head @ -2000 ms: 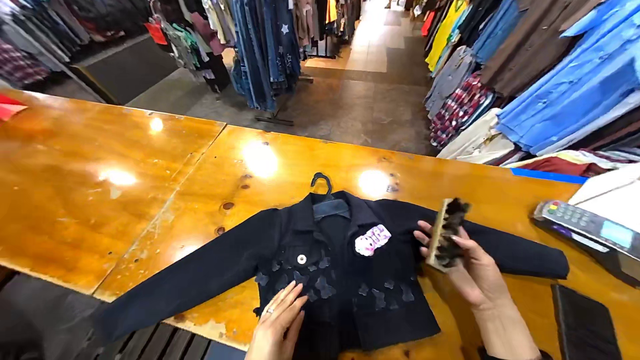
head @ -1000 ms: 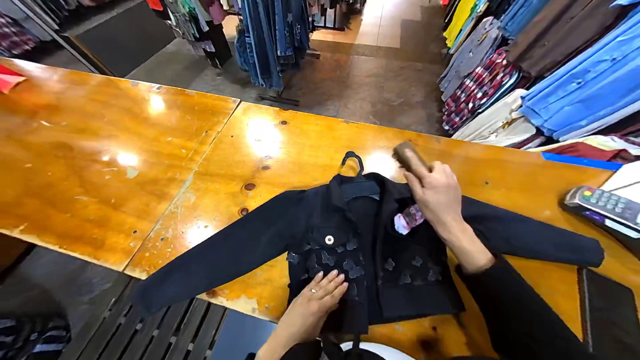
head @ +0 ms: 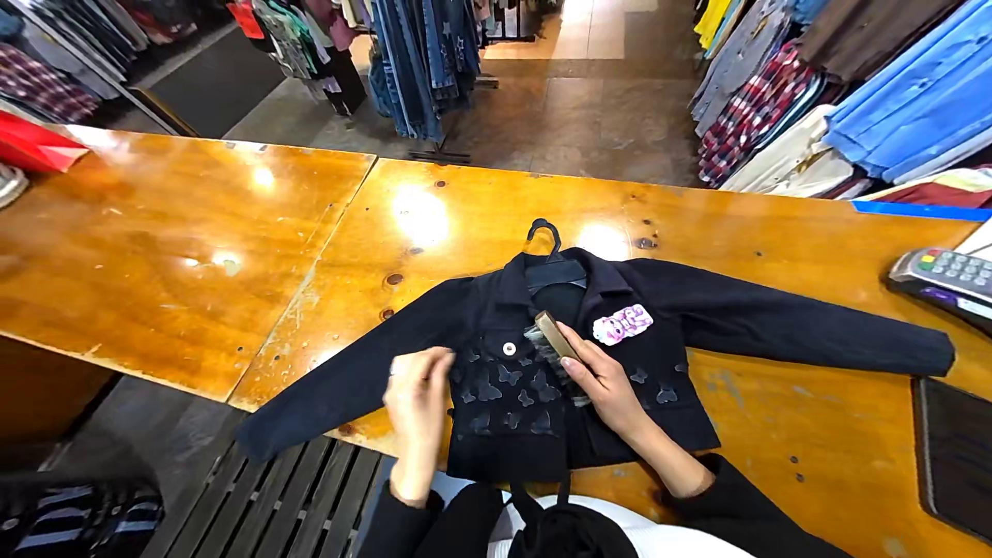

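A black long-sleeved jacket (head: pixel 511 457) lies spread on the wooden counter (head: pixel 186 232), its sleeves out to both sides. The hook of a black hanger (head: pixel 545 229) sticks out above the collar. Dark butterfly shapes cover the chest, and a pink and white tag (head: pixel 623 324) lies on the right chest. My right hand (head: pixel 608 384) grips a wooden-backed brush (head: pixel 556 338), its bristles at the jacket's front near the opening. My left hand (head: pixel 418 391) is raised with curled fingers by the jacket's left edge; whether it holds anything is hidden.
A card terminal (head: pixel 949 279) and a black flat object (head: pixel 957 449) are at the counter's right side. Something red (head: pixel 35 146) lies at the far left. Racks of jeans (head: pixel 426 66) and shirts (head: pixel 914 93) stand beyond the counter, with a slatted bench (head: pixel 271 496) below its near edge.
My right hand with the brush has come down from near the collar to the jacket's front. The left hand, flat on the jacket before, has lifted off toward the left with its fingers curled.
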